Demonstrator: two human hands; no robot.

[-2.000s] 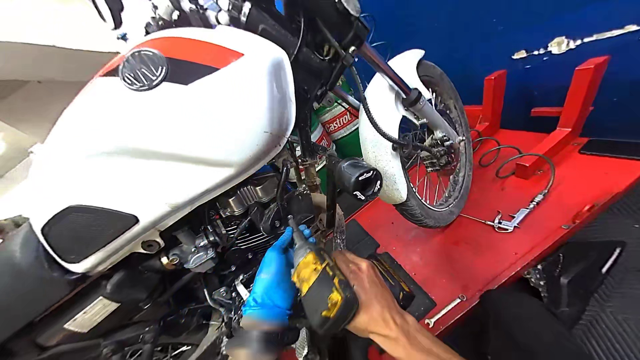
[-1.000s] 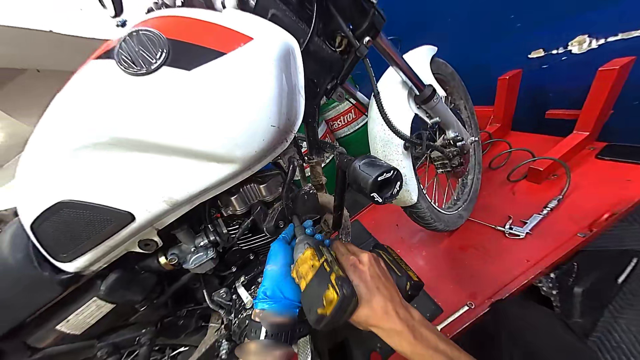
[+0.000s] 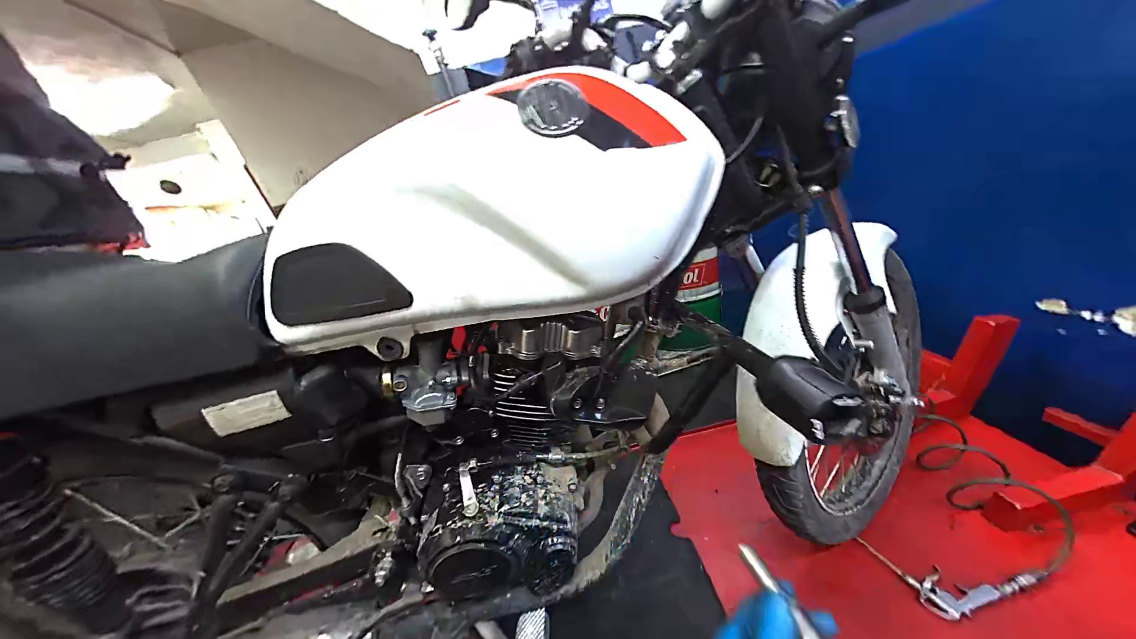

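My left hand, in a blue glove, is at the bottom edge, right of centre, closed around a slim metal wrench; most of the hand is cut off by the frame. My right hand is out of view. The motorcycle's white fuel tank has a red and black stripe and a round cap. Under it are the carburetor, the finned cylinder and the dirty engine cover. A black crash-bar slider juts out beside the front wheel.
The motorcycle stands over a red platform with a black mat. An air blow gun with a coiled hose lies at the right, near a red metal stand. A green, white and red drum is behind the engine.
The yellow and black power drill and my bare right hand have left view. My left hand has moved away from the engine and now holds the wrench. The view has shifted considerably.
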